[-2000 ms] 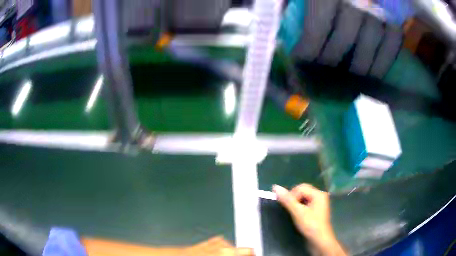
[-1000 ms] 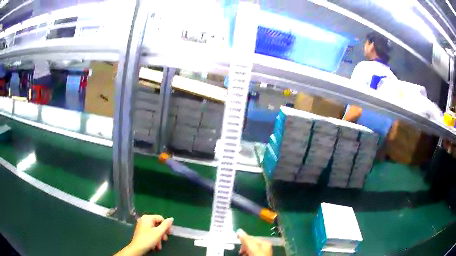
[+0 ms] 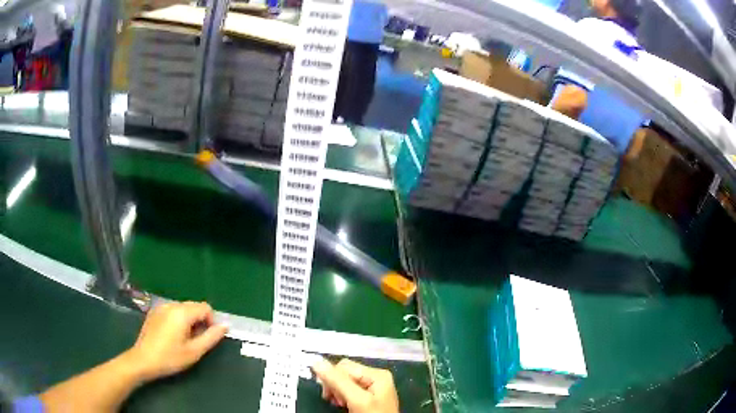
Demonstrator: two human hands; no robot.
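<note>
The label strip [image 3: 300,189], white with rows of black barcodes, hangs from above and crosses the bench's white edge. A short white guide strip [image 3: 257,349] lies crosswise there. My left hand [image 3: 173,339] is left of the strip at the bench edge, fingers curled and tips together, nothing visible in it. My right hand [image 3: 355,385] is just right of the strip, its fingertips at a small white piece beside the strip; whether it grips this is unclear. A small stack of white and teal product boxes [image 3: 545,335] stands on the green board at right.
A large grey and teal stack of boxes [image 3: 516,161] stands further back on the green board [image 3: 646,323]. A grey frame post [image 3: 95,161] rises at left. A dark blue tube with orange ends [image 3: 347,254] crosses the green conveyor belt. A person [image 3: 609,28] is at the back right.
The view has tilted down again since one second ago. Both hands remain on either side of the strip. The white piece seen earlier extending from my right fingertips no longer shows that way.
</note>
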